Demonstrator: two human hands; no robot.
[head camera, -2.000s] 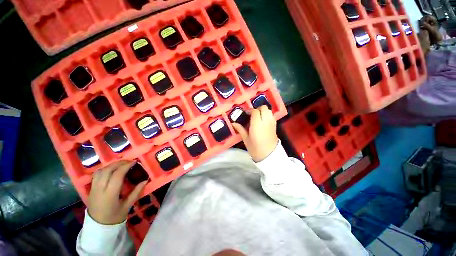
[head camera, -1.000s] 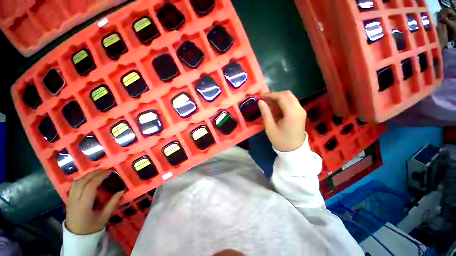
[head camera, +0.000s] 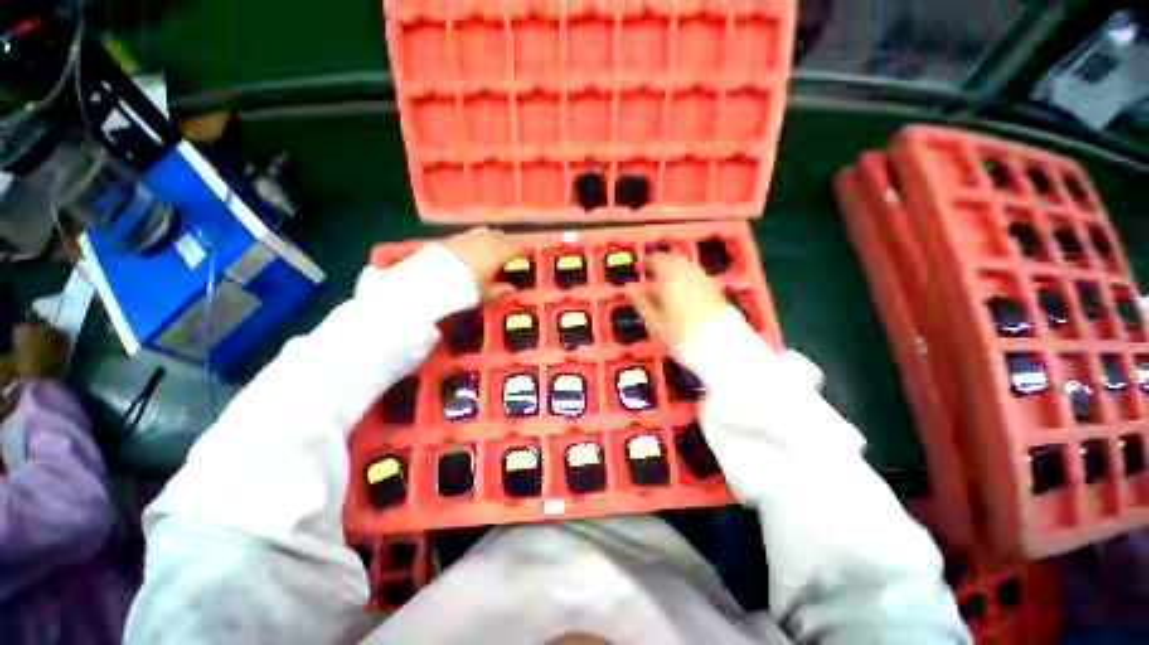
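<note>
A red-orange foam tray (head camera: 554, 509) lies in front of me with rows of black smartwatch units. Many units in the middle columns show a yellow or pale band, such as the lit unit (head camera: 583, 468) in the near row; others are dark. My left hand (head camera: 479, 262) is at the tray's far left, fingertips beside a lit unit (head camera: 518, 271) in the far row. My right hand (head camera: 682, 300) reaches over the far right part, fingers bent down at the far rows. The hands and sleeves hide some pockets. Whether either hand grips a unit cannot be told.
A second foam tray (head camera: 548, 122) behind holds two black units in its near row. Tilted stacked foam trays (head camera: 968, 378) with units stand at the right. A blue box (head camera: 208, 271) with a clear round container (head camera: 132, 214) is at the left. A person's purple sleeve (head camera: 51, 473) shows far left.
The view has turned and shows more of the bench. My left hand has moved from the near row to the far row, uncovering a lit unit. My right hand has moved from the near row to the far right.
</note>
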